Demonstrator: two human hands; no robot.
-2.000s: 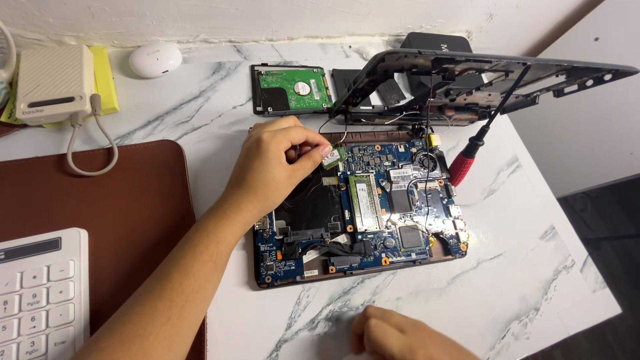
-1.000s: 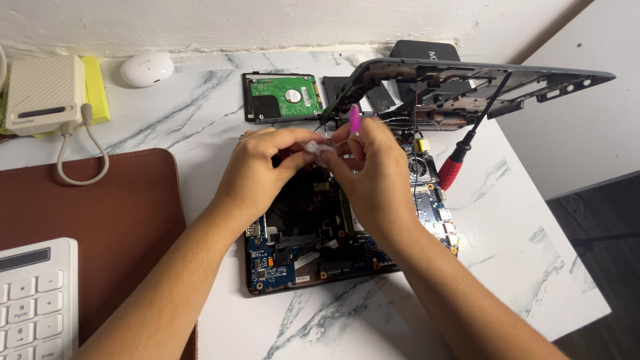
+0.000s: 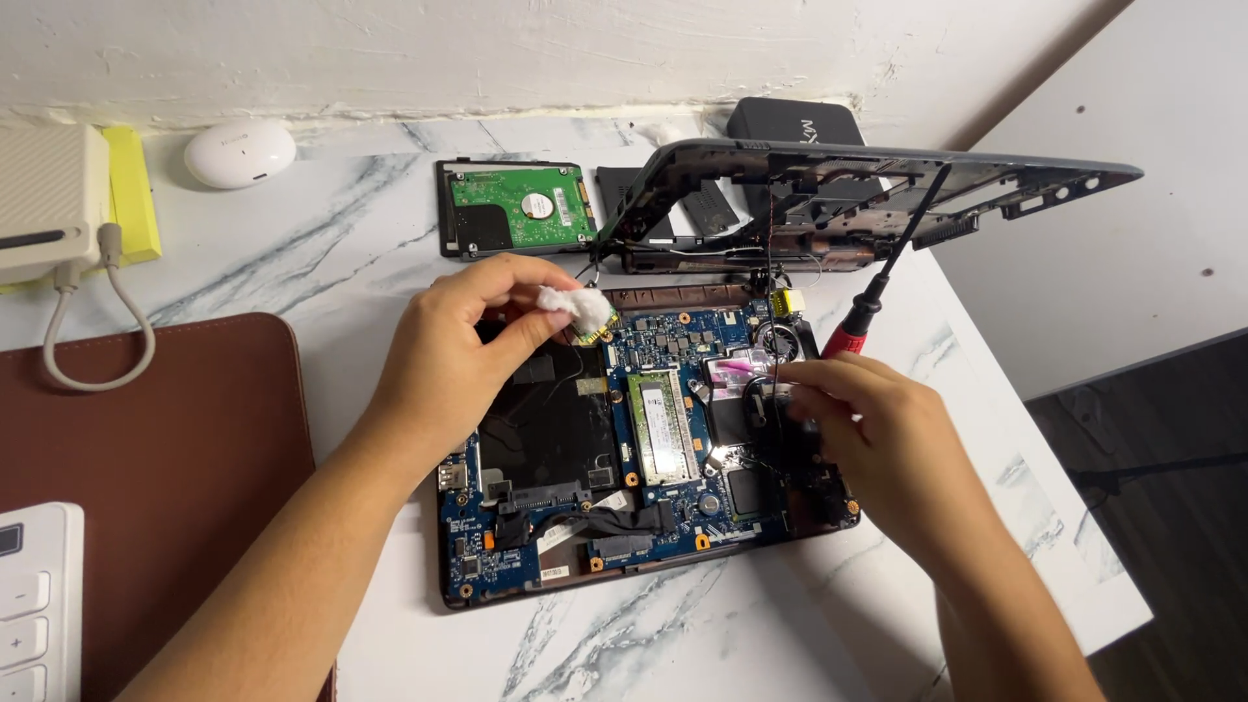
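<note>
My left hand pinches a white cotton wad together with a small green circuit card with gold contacts, over the top left of the opened laptop base. Over the base's right side, my right hand holds a thin tool with a pink tip, whose kind I cannot tell. Below lies the blue motherboard with a memory module. The raised laptop cover slants over the back. A red-handled screwdriver leans up against it.
Behind the base lie a hard drive and a black box. A white earbud case, a beige device with a cable, a brown leather mat and a white keypad are at the left. Thin wires cross the laptop's right side.
My right hand has moved right, away from my left hand, with the pink-tipped tool. Two seconds ago it was near the table's front edge, and the card in my left hand showed no cotton.
</note>
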